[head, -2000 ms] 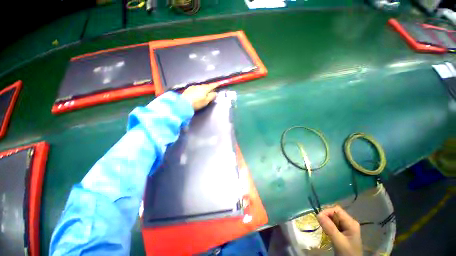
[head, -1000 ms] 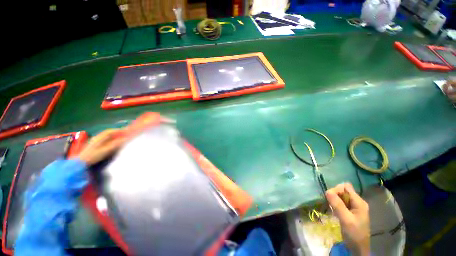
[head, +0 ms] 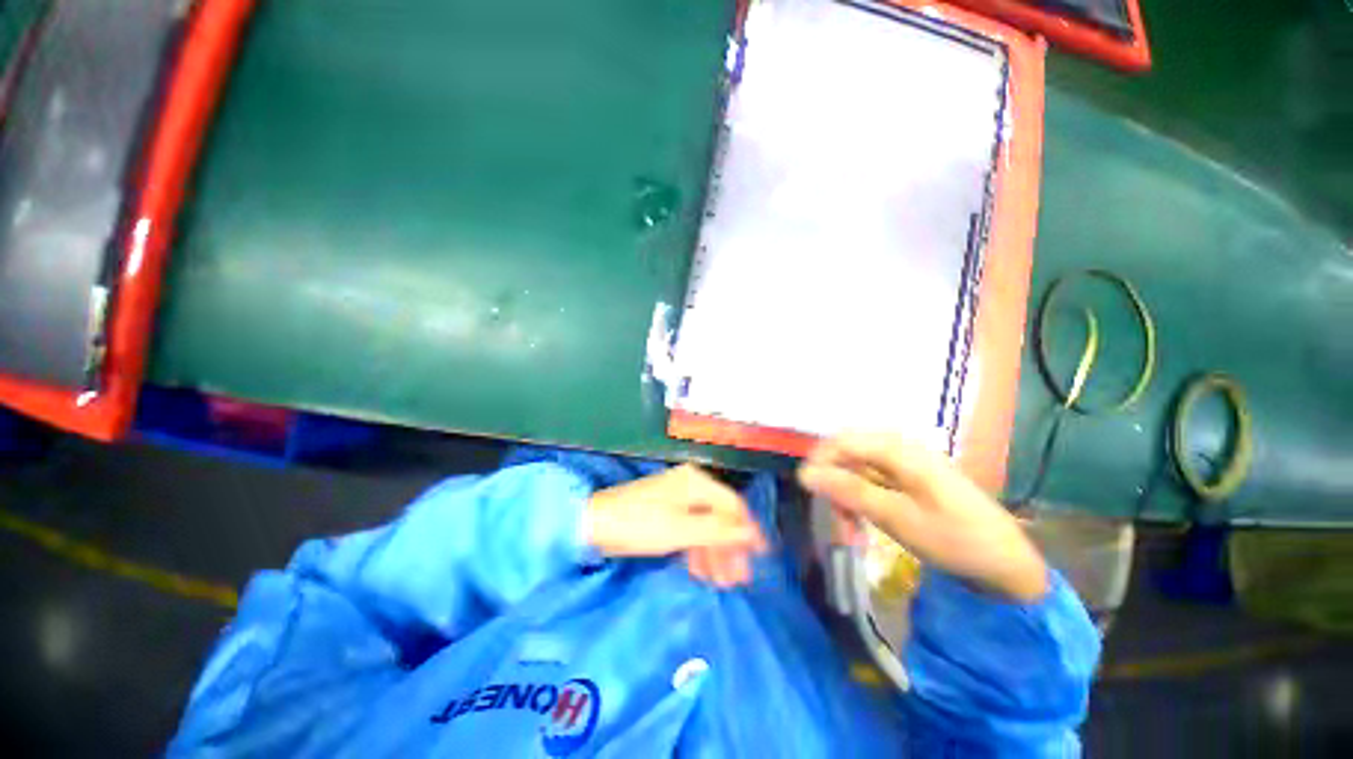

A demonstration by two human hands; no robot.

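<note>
A grey panel [head: 846, 223], washed white by glare and with dark edges, lies in a red-orange tray [head: 997, 319] at the bench's near edge. My right hand [head: 927, 512] is at the tray's near right corner, its fingertips over or beside the near rim. My left hand [head: 678, 522] is just below the bench edge, close to my blue smock, its fingers bent. Both hands are somewhat blurred, and whether either holds a thin strip cannot be told.
Two yellow-green strip coils [head: 1212, 436] with dark tails lie on the bench right. A whitish bucket [head: 1095, 561] is below the edge, partly behind my right arm. Another panel [head: 82, 193] in a red tray is at the far left. Part of a tray [head: 1116, 45] shows at top right.
The view has tilted down. The panel and tray, blurred and lifted in my left hand before, now lie on the bench. Both hands have come closer together at the near edge.
</note>
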